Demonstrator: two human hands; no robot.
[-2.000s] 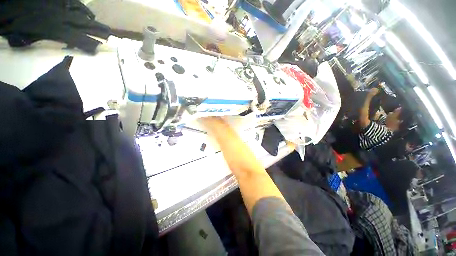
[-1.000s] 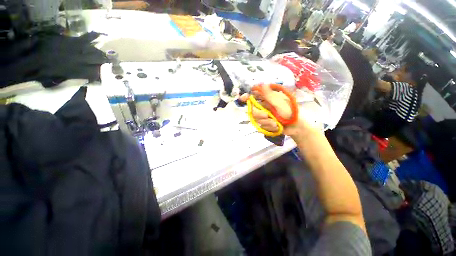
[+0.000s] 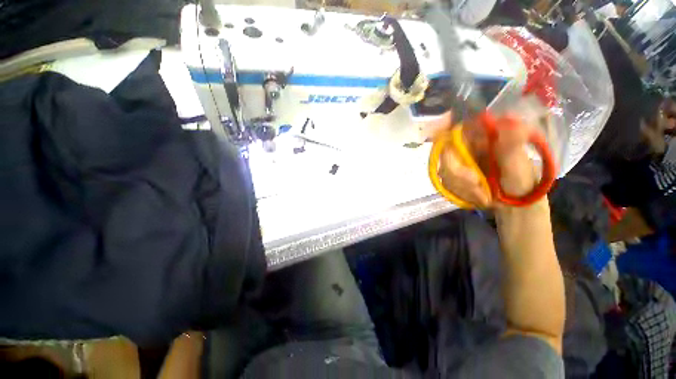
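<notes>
My right hand holds scissors by their yellow-orange and red handle loops, right of the sewing machine's head. The blurred grey blades point up. The white JACK sewing machine has a lit needle area at its left end. A large dark garment fills the left side and reaches the needle area. Bare skin shows below its lower edge, but I cannot make out my left hand there. Thin grey tweezers or an awl lie on the machine bed.
Small dark scraps lie on the white table. A measuring scale runs along its front edge. A clear plastic bag with red material stands at the right. A dark strip with a pale ring is on the machine head. Dark garments lie below.
The scissors, first seen one second ago, are now raised with their blades upward. My right hand came out from behind the machine head and moved right. The view has shifted, showing skin at bottom left.
</notes>
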